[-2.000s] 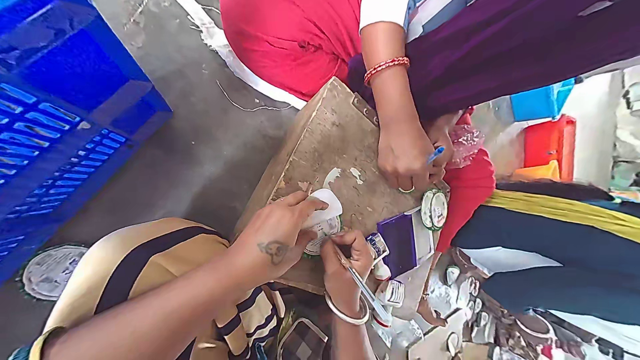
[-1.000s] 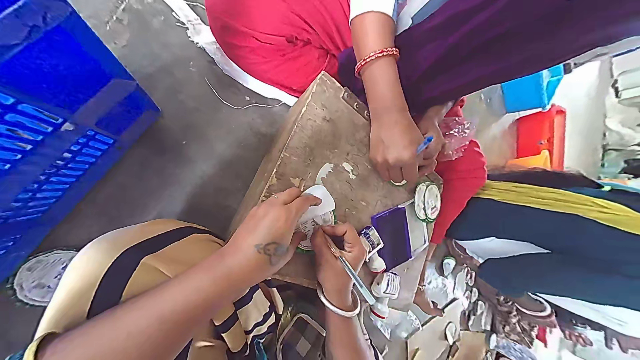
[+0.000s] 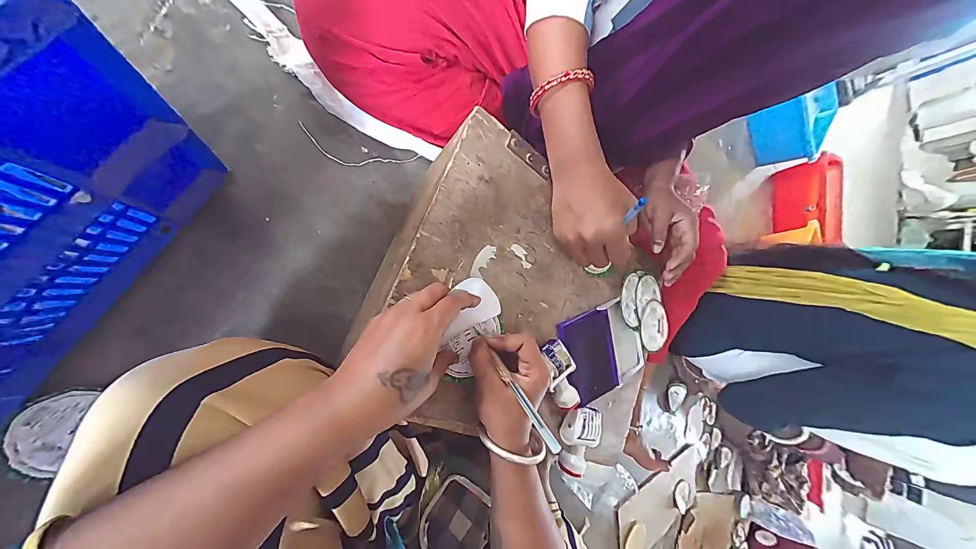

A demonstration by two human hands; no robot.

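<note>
My left hand [image 3: 408, 347] holds a curled white piece [image 3: 474, 303], paper or thin plastic, over a round white disc [image 3: 462, 367] with printed writing and a green edge. That disc lies at the near edge of a worn wooden table [image 3: 496, 221]. Between the fingers of my right hand [image 3: 509, 377] is a slim pen-like tool [image 3: 530, 408], its tip at the disc. A metal bangle circles my right wrist. Beside this hand are small white bottles with red caps [image 3: 564, 393] and a purple ink pad [image 3: 591, 357]. The lower part of the disc is partly hidden by my fingers.
Across the table a co-worker's hand [image 3: 591, 217] holds a blue pen [image 3: 635, 210] over a small round disc [image 3: 597, 268]. Several round discs [image 3: 653, 324] lie near the ink pad. A blue plastic crate [image 3: 99, 191] stands at left; another disc [image 3: 47, 433] lies on the floor. Scraps dot the tabletop.
The co-worker's second hand now shows more, with its fingers apart. My hands remain at the disc with the same things in them.
</note>
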